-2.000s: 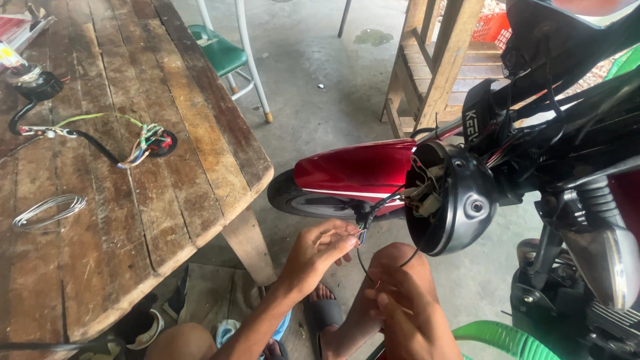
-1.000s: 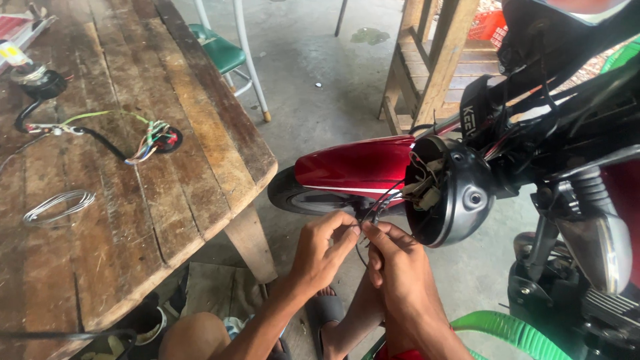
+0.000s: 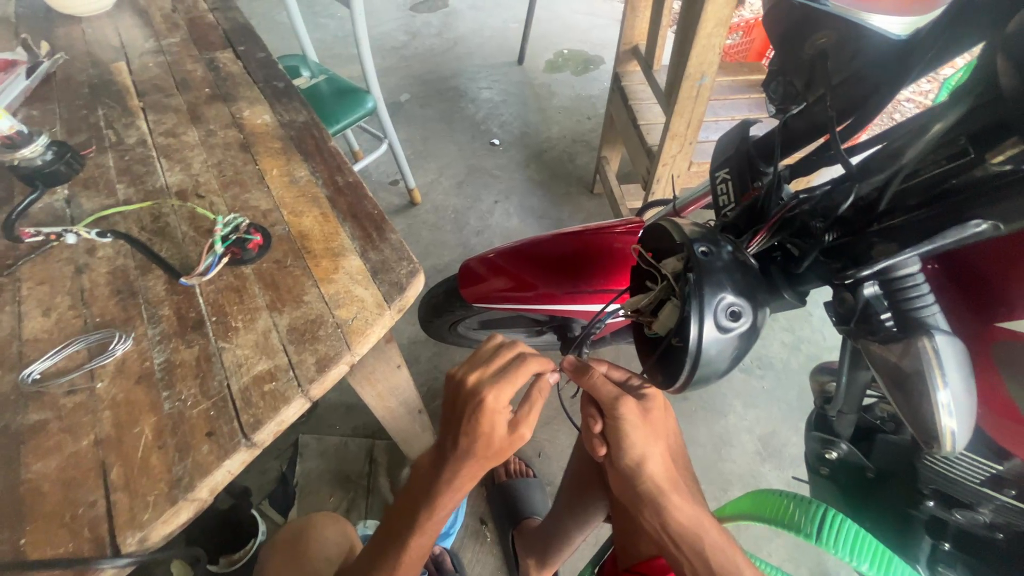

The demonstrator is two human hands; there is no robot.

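Thumb and forefinger of my left hand (image 3: 500, 400) are pinched on the end of a thin wire, just left of the fingertips of my right hand (image 3: 628, 408), which pinch the same spot. Dark wires (image 3: 588, 336) run from there up to the open black headlight shell (image 3: 704, 308) of a motorcycle. White connectors (image 3: 664, 308) and more wires sit inside the shell. Behind the hands are the red front fender (image 3: 552, 268) and the front wheel (image 3: 444, 312). The fingers cover the wire ends, so how they meet is hidden.
On the wooden table (image 3: 272, 320) at left lie a coil of thin wire (image 3: 76, 360) and a wiring harness (image 3: 152, 252) with round black ends. A green chair (image 3: 328, 96), a wooden stand (image 3: 672, 104) and a green corrugated hose (image 3: 808, 520) are around the motorcycle.
Two seconds ago my right hand was lower, apart from the left; it has moved up to the left hand's fingertips. From one second ago to now the hands have stayed together.
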